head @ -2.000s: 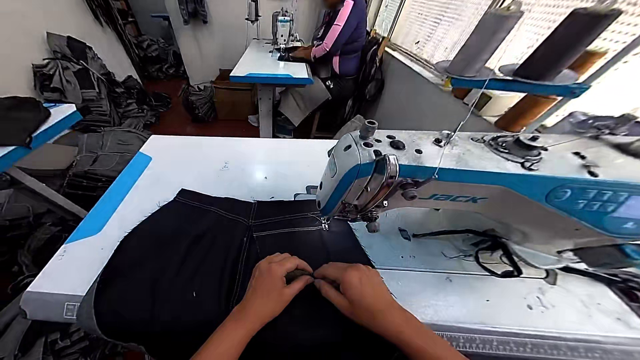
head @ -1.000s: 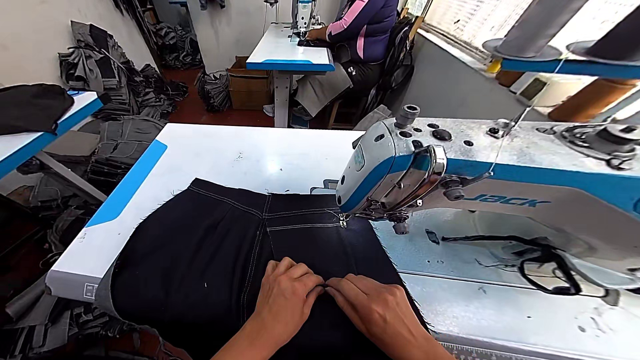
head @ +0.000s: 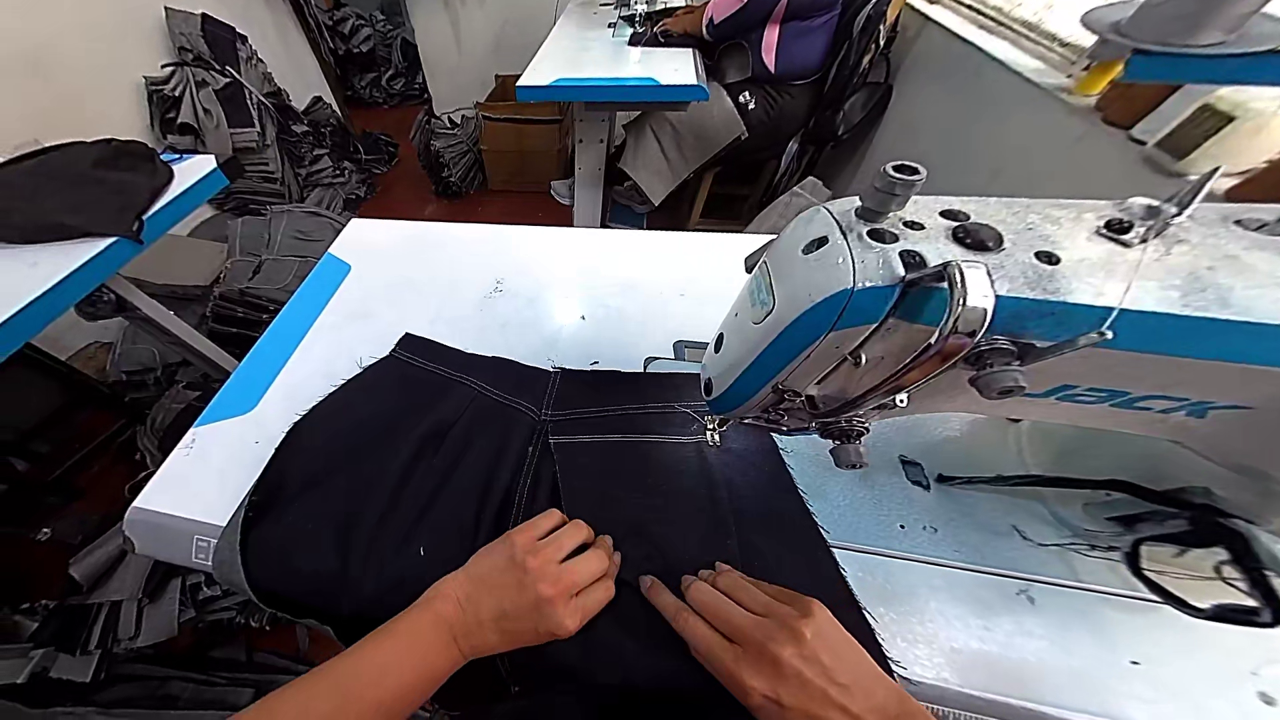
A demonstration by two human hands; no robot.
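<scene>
Dark denim fabric (head: 430, 470) with pale double stitching and a sewn-on pocket panel (head: 640, 490) lies across the sewing table. Its upper right part runs under the presser foot (head: 712, 430) of a white and blue Jack sewing machine (head: 800, 300). My left hand (head: 540, 580), fingers curled, pinches the fabric near the pocket's left edge. Just right of it, my right hand (head: 765, 635) rests on the cloth with its fingers extended and close together; nothing shows gripped in it. Both hands are below the presser foot, nearer to me.
A black cable loop (head: 1200, 570) lies on the machine bed at right. Behind, a person (head: 775, 40) sits at another table (head: 610, 85). Piles of grey denim pieces (head: 270, 130) and a cardboard box (head: 525, 140) stand on the floor. A side table (head: 190, 200) holds dark cloth.
My right hand has gone from pinching the cloth with bent fingers to lying flatter on it. My left hand stays on the fabric. The view has shifted.
</scene>
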